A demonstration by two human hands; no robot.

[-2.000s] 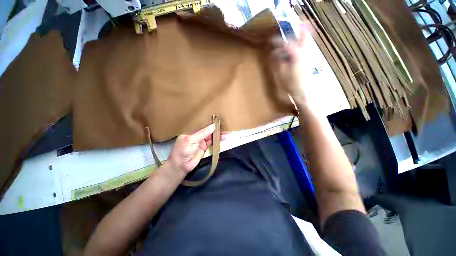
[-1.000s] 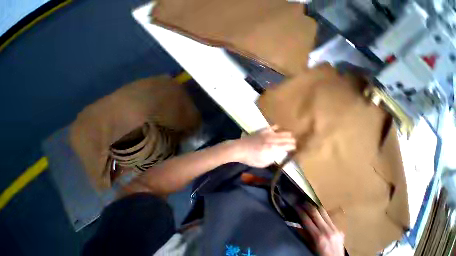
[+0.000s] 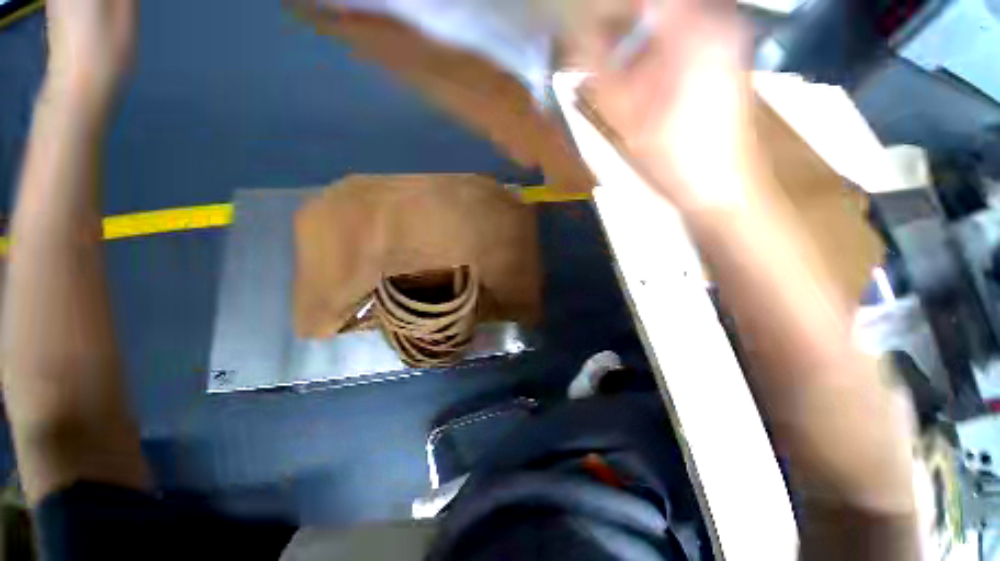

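Observation:
A brown bag panel (image 3: pixel 466 88), blurred, hangs or moves in the air at top centre, its upper part cut off by the frame. My right hand (image 3: pixel 663 93) is at its right end, blurred; its grip is unclear. My left hand (image 3: pixel 90 33) is raised at the top left, blurred and partly cut off, apart from the visible part of the panel; its fingers cannot be read. Below, brown panels (image 3: pixel 406 225) with several looped handle straps (image 3: pixel 433 329) at their near edge lie on a grey board (image 3: pixel 254 318).
The white table edge (image 3: pixel 691 329) runs down the right of centre. More brown sheet (image 3: pixel 817 197) lies on the table behind my right forearm. Blurred machine parts stand at far right. A yellow floor line (image 3: pixel 170 221) crosses the dark floor at left. My dark-clothed lap is at the bottom.
The view has swung left, from the machine to the floor pile. Both hands have left the panel's near edge and are raised, far apart. The strap loop is no longer visible at my hands.

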